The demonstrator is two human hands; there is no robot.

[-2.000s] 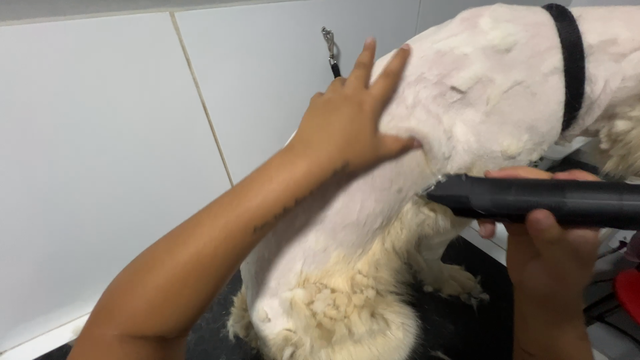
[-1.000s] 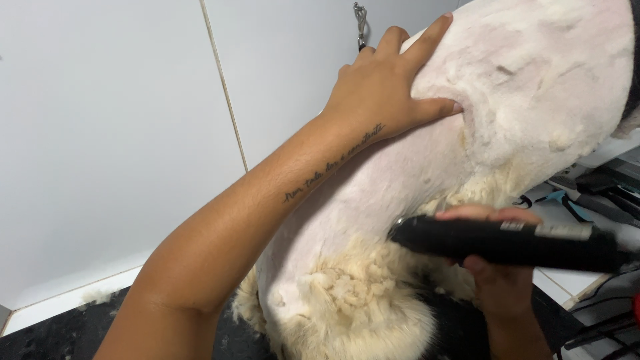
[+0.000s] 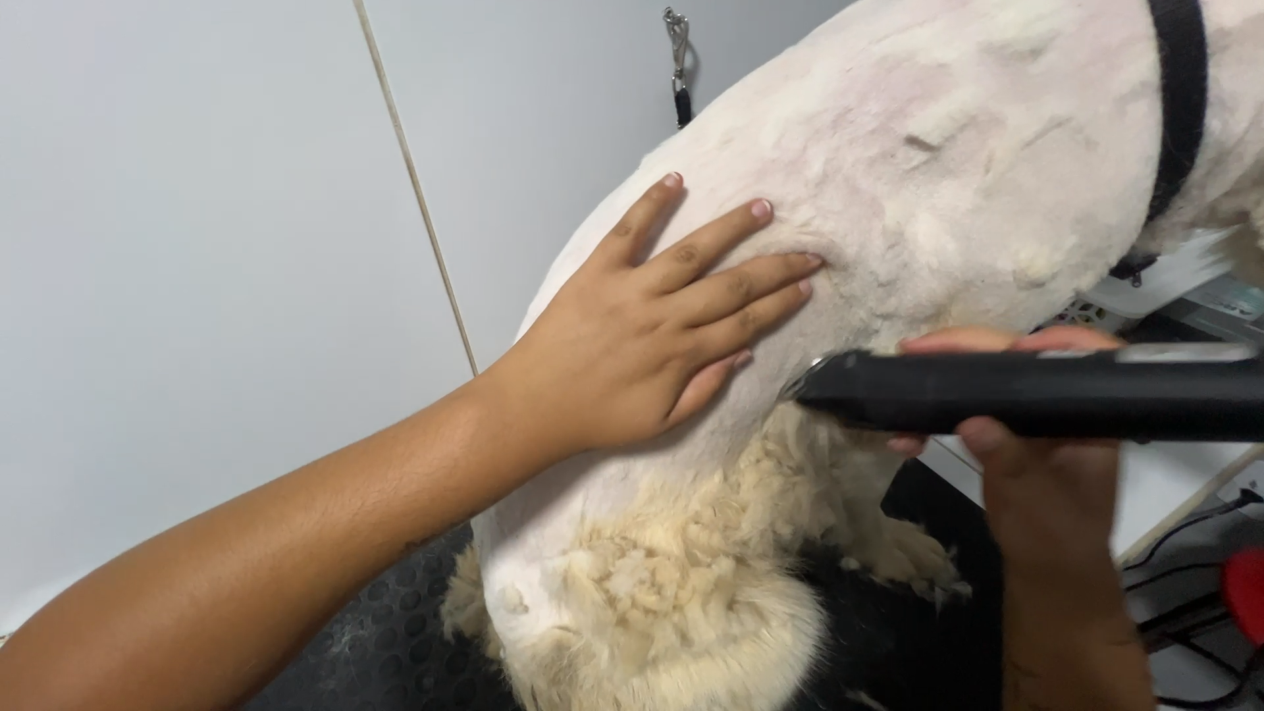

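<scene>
A dog with a closely clipped pale body stands across the view, wearing a black band near the upper right. Long cream fur remains on its lower hindquarters and leg. My left hand lies flat on the clipped flank with its fingers spread, holding nothing. From the right, my right hand grips a black electric hair clipper. The clipper's blade end touches the flank where the short coat meets the long fur, just below and right of my left hand. Part of my right hand is hidden behind the clipper.
Under the dog is a black textured table mat with loose hair on it. A metal snap hook hangs by the light wall panels. Dark cables and a red object are at the lower right.
My left hand has turned over from a thumb-out reach along the dog's back to lying lower on its flank. The clipper stays in my right hand and has shifted along the edge of the fur.
</scene>
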